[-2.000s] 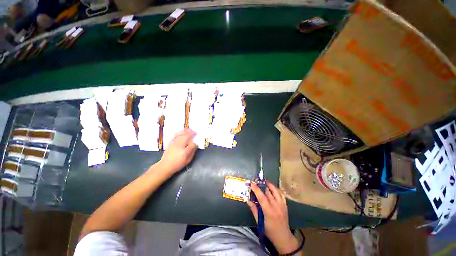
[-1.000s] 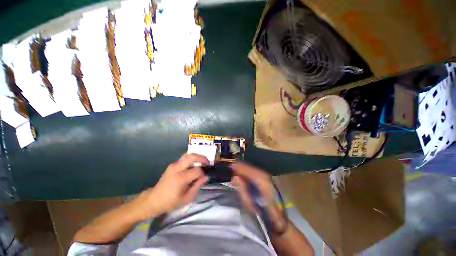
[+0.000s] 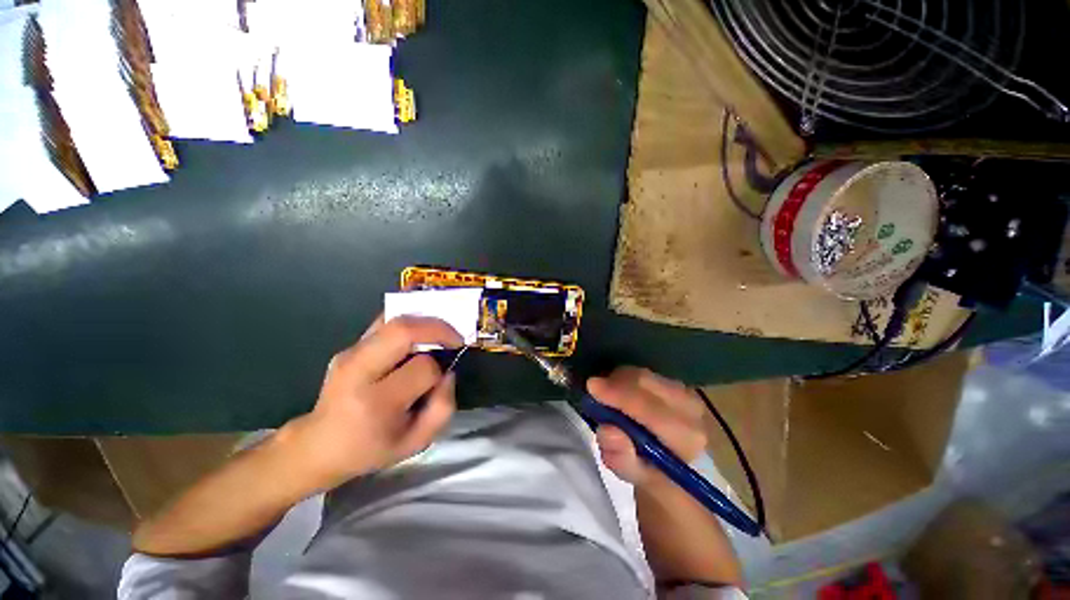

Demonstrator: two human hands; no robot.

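An orange-edged phone board lies flat on the dark green mat near the bench's front edge. A white-backed LCD module lies over its left part. My left hand has its fingers on the LCD module's lower edge, and a thin silvery solder wire sticks out from the fingers toward the board. My right hand holds a soldering iron with a dark blue handle. Its metal tip touches or nearly touches the board beside the LCD's right edge; I cannot tell which.
Fanned LCD stacks lie at the upper left. At the right, a cardboard mat bears a white tub with a red band and silvery bits. A black fan stands behind it. A dark block with cords stands right of the tub.
The view has moved closer to the board. My left hand has left the LCD stacks and brought a white module onto the board. My right hand now holds the iron's tip at the board.
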